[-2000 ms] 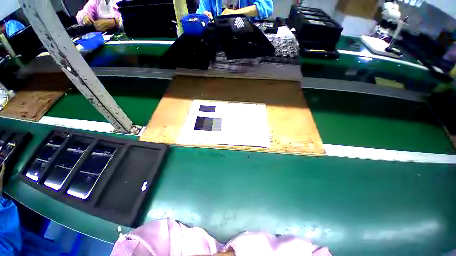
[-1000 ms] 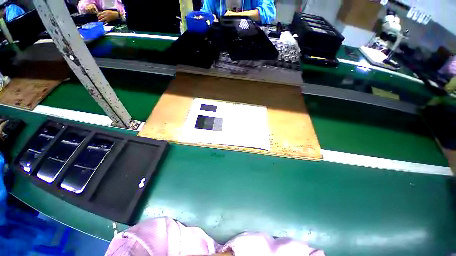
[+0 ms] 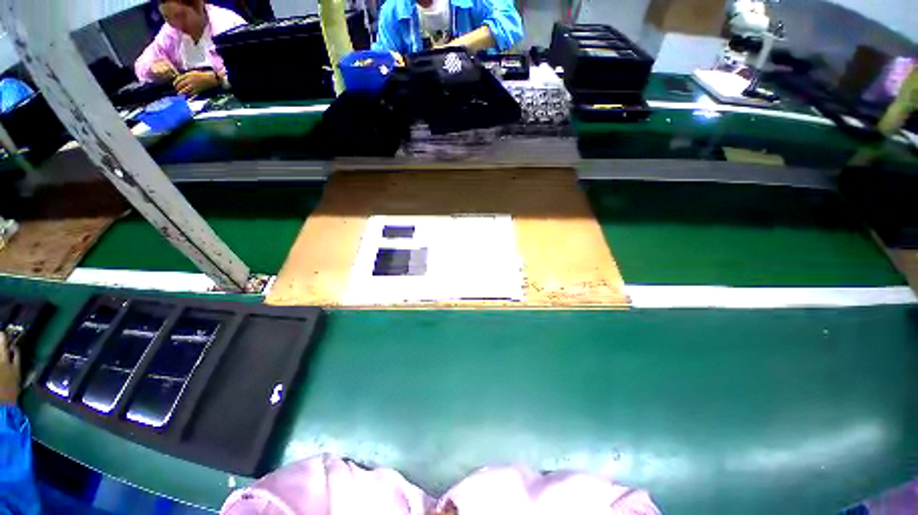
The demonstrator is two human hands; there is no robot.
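A black foam phone tray lies on the green line surface at the left. Three of its pockets hold dark, glossy smartphones, one of them the third smartphone; the right pocket is empty, with a small white mark at its end. Pink sleeves show at the bottom edge, drawn together in front of my body. Only a small bit of skin shows between them, cut off by the edge, so my hands cannot be made out. No hand of mine touches the tray.
A white reference sheet lies on a brown board. A slanted metal post stands behind the tray. Another person's hand and blue sleeve are at the left edge. Two people work across the line beside black tray stacks.
The view has tilted and shifted, and the person in pink across the line shows more fully. The neighbour's hand at the left edge is back in view. The tray and phones look unchanged.
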